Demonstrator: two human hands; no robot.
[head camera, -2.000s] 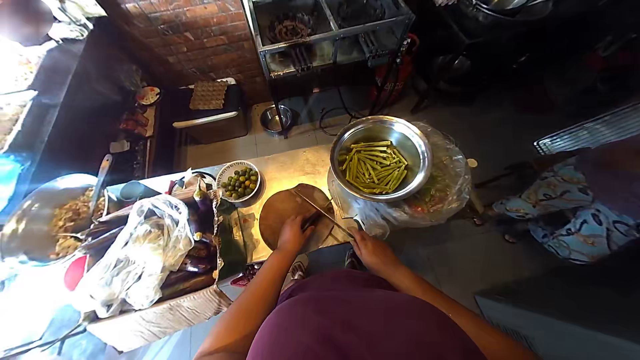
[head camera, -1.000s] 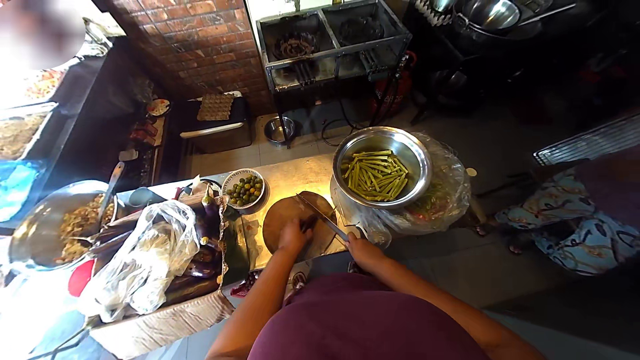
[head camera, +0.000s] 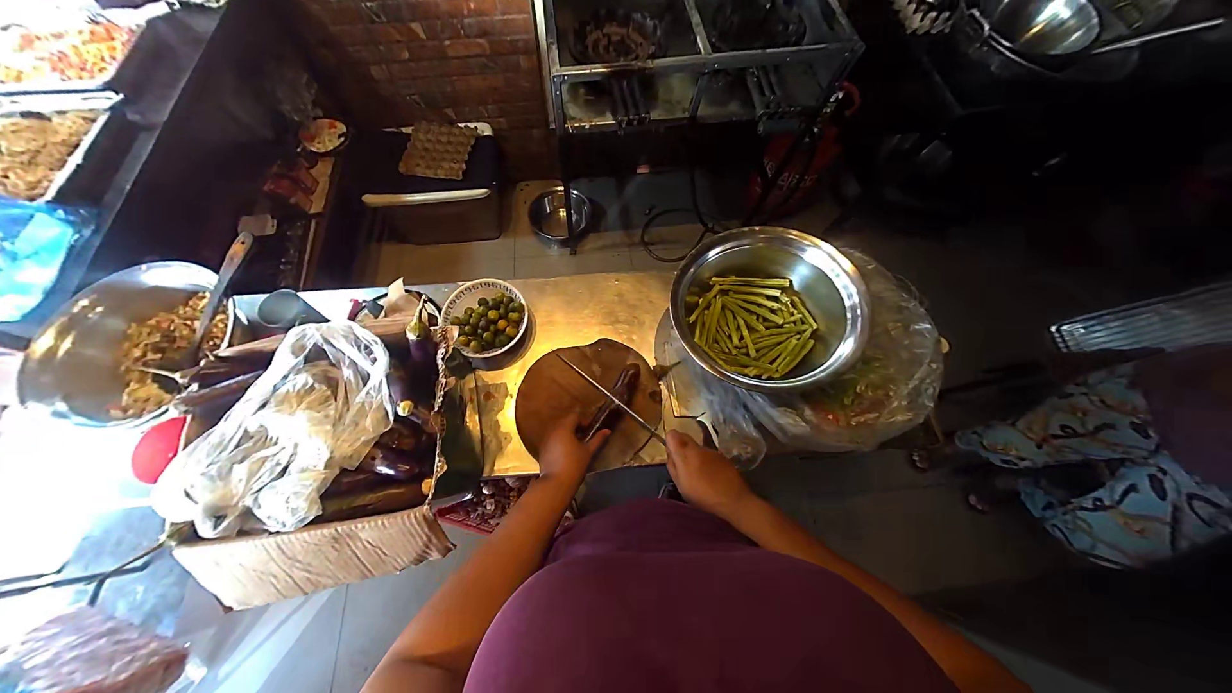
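A round wooden chopping board (head camera: 549, 390) lies on the worktop in front of me. On it rests a dark purple eggplant (head camera: 616, 397), its near end held down by my left hand (head camera: 570, 448). My right hand (head camera: 707, 472) is closed on the handle of a kitchen knife (head camera: 602, 387), whose blade lies across the eggplant and points up to the left. To the right, a steel bowl (head camera: 847, 298) holds cut green vegetable sticks (head camera: 756, 327). A white bowl (head camera: 527, 337) of small green citrus fruits (head camera: 489, 322) sits beyond the board on the left.
At left, a cardboard box (head camera: 318, 563) holds eggplants (head camera: 395, 462) and a clear plastic bag (head camera: 289, 433). Behind it stands a large metal pan (head camera: 72, 356) of food with a spatula (head camera: 226, 269). A plastic bag of vegetables (head camera: 890, 385) lies under the steel bowl. A person's patterned clothing (head camera: 1107, 452) shows at right.
The view has shifted slightly. Both hands stay at the board, the left on the eggplant and the right on the knife.
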